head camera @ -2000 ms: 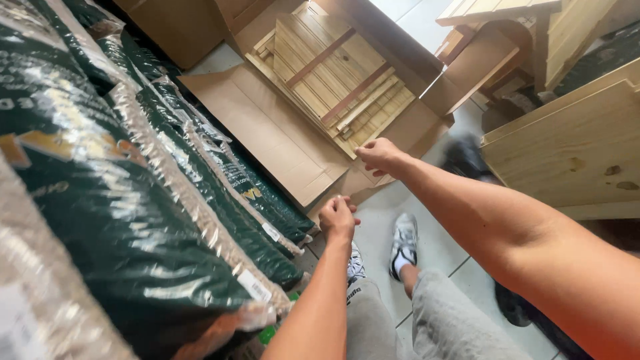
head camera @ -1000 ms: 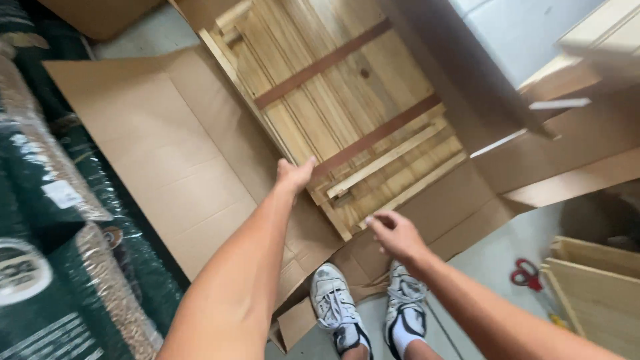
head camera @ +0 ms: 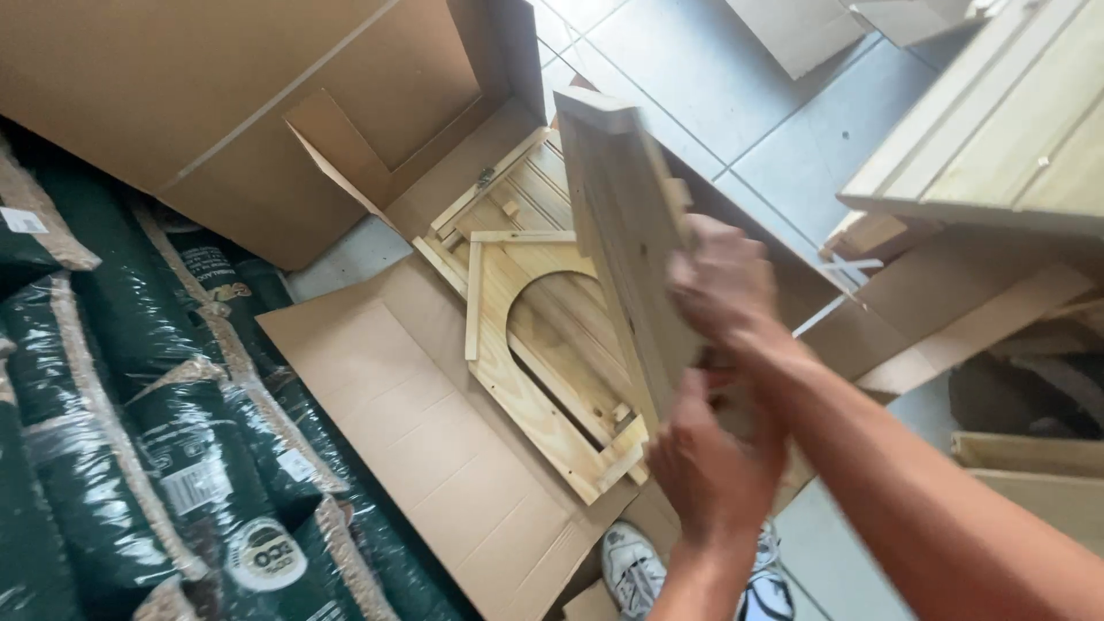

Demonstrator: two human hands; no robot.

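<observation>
Both hands grip a wooden panel (head camera: 625, 233), tilted on edge above an open cardboard box (head camera: 448, 431). My right hand (head camera: 729, 280) holds its edge higher up, and my left hand (head camera: 711, 461) is at its lower end; the fingers are partly hidden and blurred. In the box, left of the panel, lies a pine front piece with an arched opening (head camera: 509, 379) and a pointed top edged with strips. Beneath it are grooved wooden panels (head camera: 539, 190), with a small metal fitting (head camera: 486, 177) near the upper left corner.
Green plastic sacks (head camera: 164, 414) are stacked along the left. A large cardboard box (head camera: 259, 103) stands at the upper left. A grooved wooden panel (head camera: 992, 129) juts in at the upper right. My shoes (head camera: 634, 561) are beside the box's near edge.
The wooden panel has been lifted from the stack, and both hands are now on it. The two dark straps across the stack no longer show, and the arched piece has come into sight.
</observation>
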